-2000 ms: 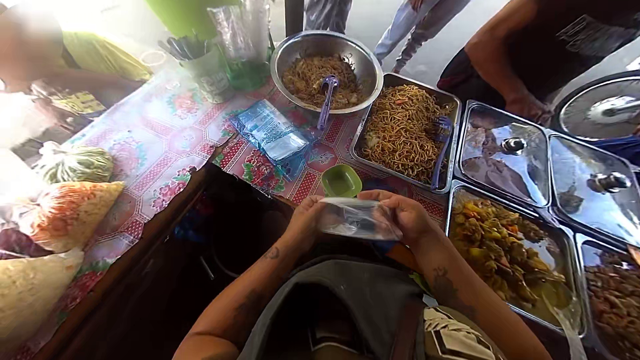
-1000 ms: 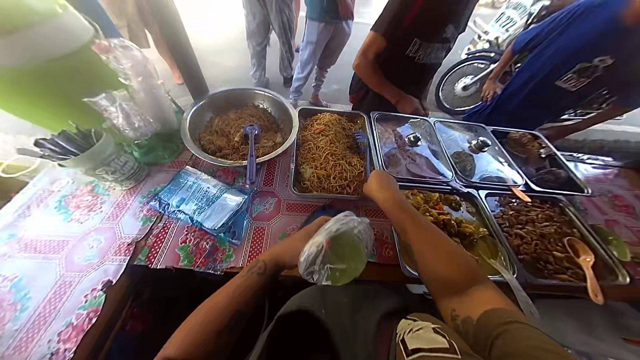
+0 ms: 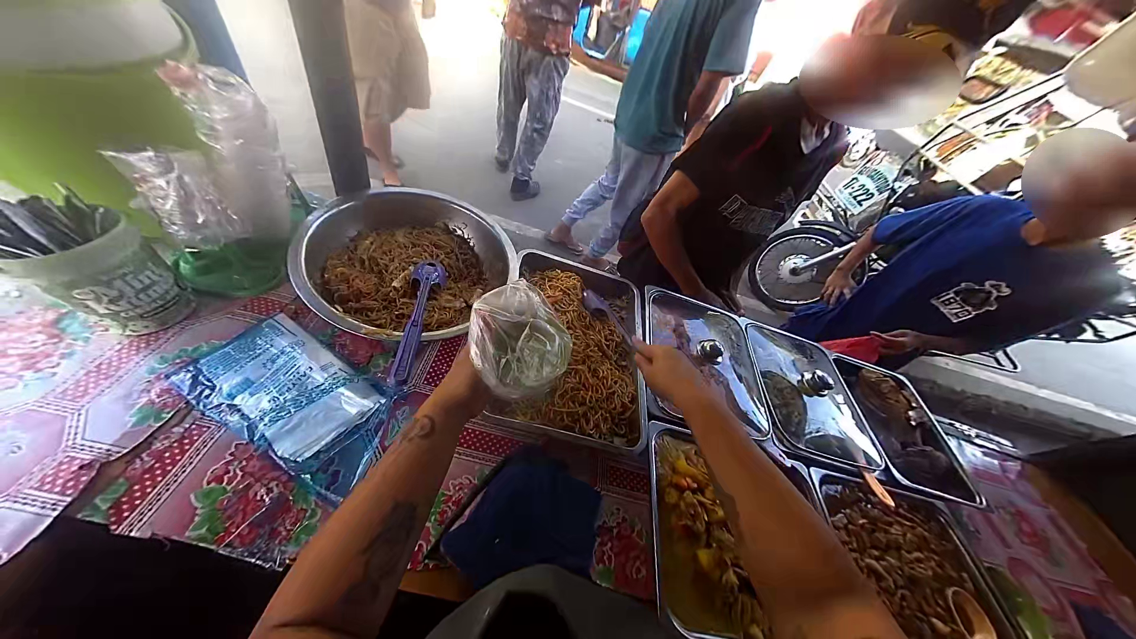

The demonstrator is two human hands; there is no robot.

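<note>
My left hand (image 3: 469, 377) holds a bowl covered with a clear plastic bag (image 3: 519, 342) above the left side of a steel tray of noodles (image 3: 590, 382). My fingers are partly hidden behind the bag. My right hand (image 3: 666, 368) grips the handle of a purple serving spoon (image 3: 608, 312), whose head rests on the noodles near the tray's far side. To the left, a round steel bowl (image 3: 311, 240) contains thinner brown noodles, with a second purple spoon (image 3: 413, 328) leaning over its near rim. A blue pack of plastic bags (image 3: 288, 399) lies on the flowered tablecloth.
Lidded steel trays (image 3: 754, 342) and open trays of vegetables (image 3: 710, 532) and meat (image 3: 905, 550) stand at the right. A dark blue cloth (image 3: 528, 519) lies close to me. At the left are a bucket of utensils (image 3: 115, 275) and a green basket (image 3: 231, 266). Several people stand beyond the table.
The green bowl on the table two seconds ago is now inside the bag in my left hand. My right hand has left the bag and taken hold of the purple spoon. The view has swung right.
</note>
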